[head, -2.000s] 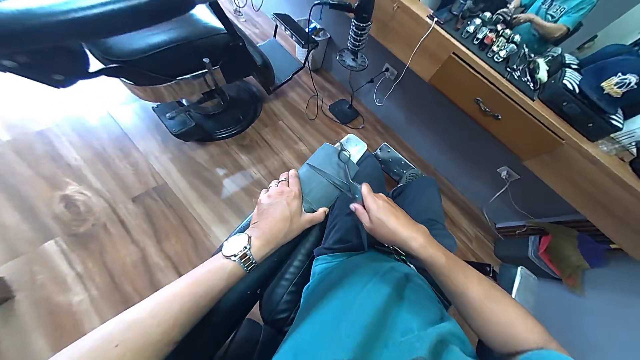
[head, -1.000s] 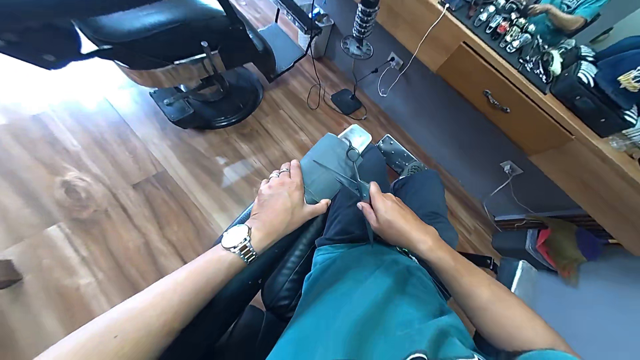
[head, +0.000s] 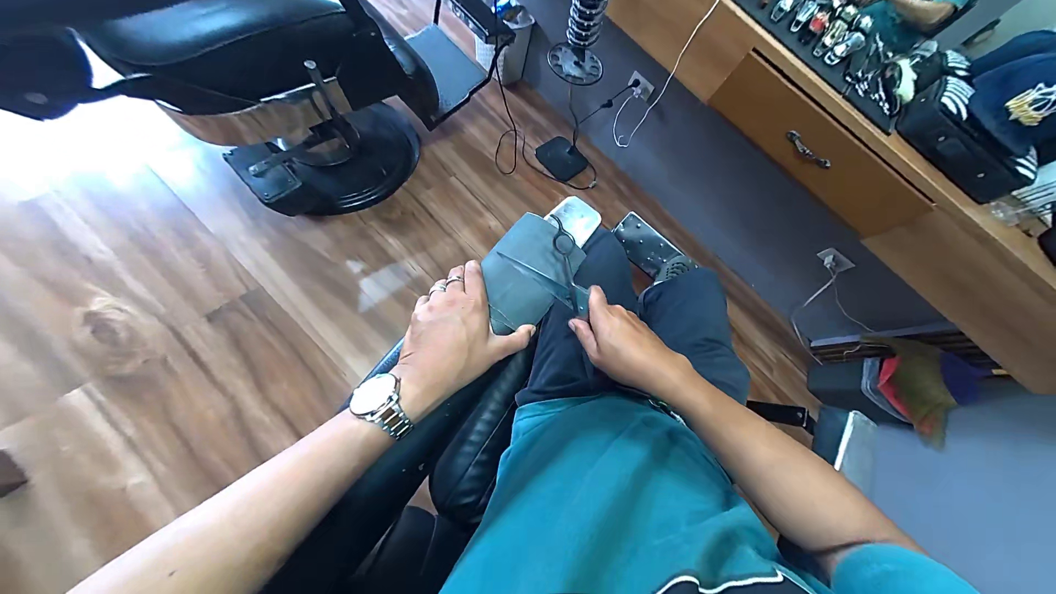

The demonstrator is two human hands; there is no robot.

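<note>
A grey-green cloth or pad (head: 524, 285) lies over the end of a black padded armrest (head: 487, 425). My left hand (head: 450, 338), wearing a ring and a wristwatch (head: 379, 404), rests flat along its left edge, with the thumb spread at the lower edge. A pair of metal scissors (head: 563, 262) lies across the cloth with its blades spread; one finger ring points away from me and one blade points up and left. My right hand (head: 615, 338) pinches the scissors near their crossing point between thumb and fingers. The fingertips partly hide the lower part.
My legs, in dark trousers (head: 693, 326), extend between metal footrests (head: 648, 243). A black barber chair (head: 330, 165) stands at upper left. Cords and a black base (head: 563, 158) lie on the wood floor by the wall. A wooden counter with a drawer (head: 817, 144), clippers (head: 833, 33) and a black case (head: 961, 144) is at right.
</note>
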